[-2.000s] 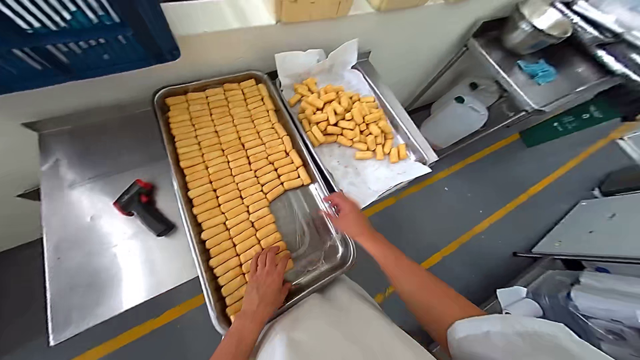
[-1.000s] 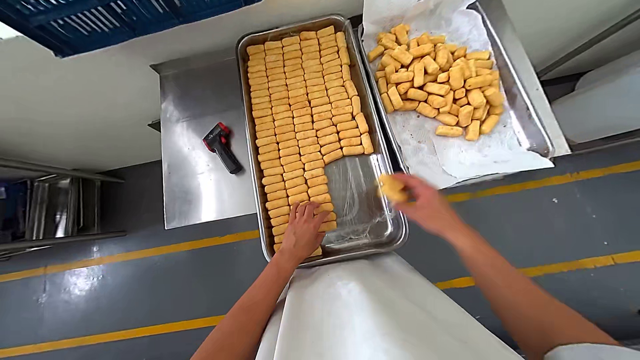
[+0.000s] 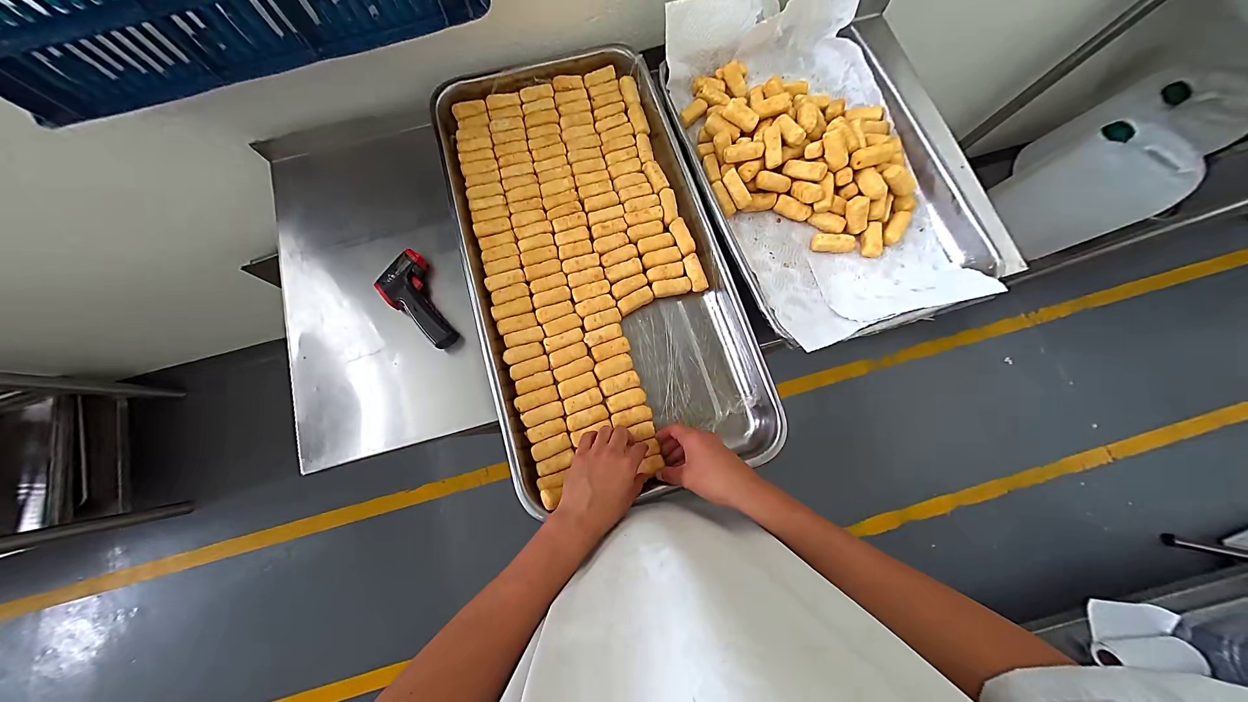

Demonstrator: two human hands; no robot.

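Note:
Rows of golden fried rolls (image 3: 570,234) lie packed side by side in a deep metal tray (image 3: 765,414) lined with clear film. My left hand (image 3: 604,475) rests on the rolls at the tray's near end, fingers spread a little over them. Just right of it, my right hand (image 3: 704,465) has its fingertips at the end roll of the near rows; whether they grip it is hidden. To the right, a second metal tray (image 3: 936,185) lined with white paper (image 3: 858,288) holds a loose heap of the same rolls (image 3: 804,156).
An infrared thermometer gun (image 3: 417,297) lies on the steel table (image 3: 375,390) left of the tray. A blue plastic crate (image 3: 234,39) is at the top left. White plastic jugs (image 3: 1102,180) stand at the right. A paper roll (image 3: 1136,634) is at the lower right.
My right hand, holding rolls over the tray's right edge one second ago, has moved left to the near rows beside my left hand. More rolls lie at the near end than two seconds ago.

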